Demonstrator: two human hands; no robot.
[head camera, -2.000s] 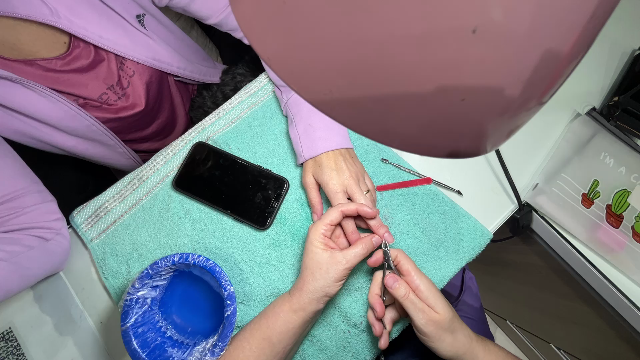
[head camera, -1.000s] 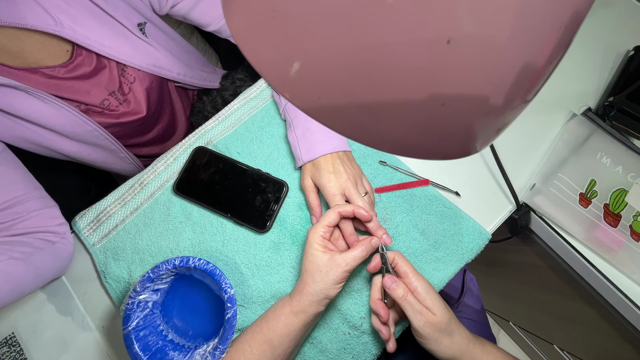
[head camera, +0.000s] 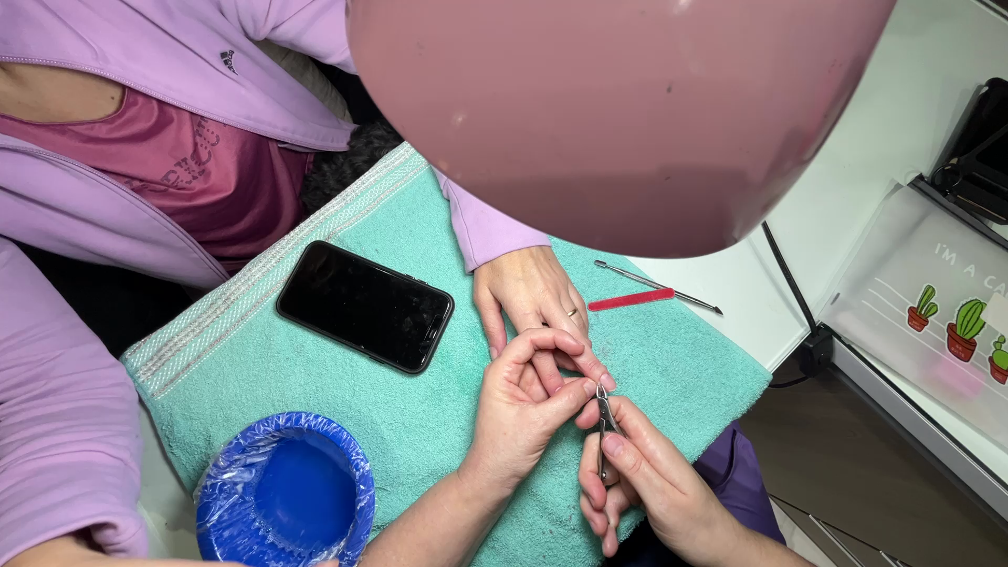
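Observation:
My left hand (head camera: 524, 402) holds a finger of another person's hand (head camera: 531, 291), its thumb and fingertips close to that finger's tip. In my right hand (head camera: 650, 472) is a pair of metal cuticle nippers (head camera: 605, 421), the jaws at the nail of the held finger. The other person's hand lies palm down on a turquoise towel (head camera: 409, 417) and wears a ring. Beside it rest a red nail file (head camera: 630, 299) and a double-ended metal cuticle pusher (head camera: 661, 286), the file touching or nearly touching the pusher.
A black smartphone (head camera: 365, 305) lies on the towel at left. Nearer me stands a blue bowl (head camera: 209, 504) lined with clear plastic. A large pink lamp shade (head camera: 622, 126) hangs over the table's far side. At right is a translucent folder (head camera: 906, 276) with cactus pictures.
The nippers and my right hand have shifted slightly at the held fingertip. My left hand keeps its hold, and the other person's hand stays about where it was.

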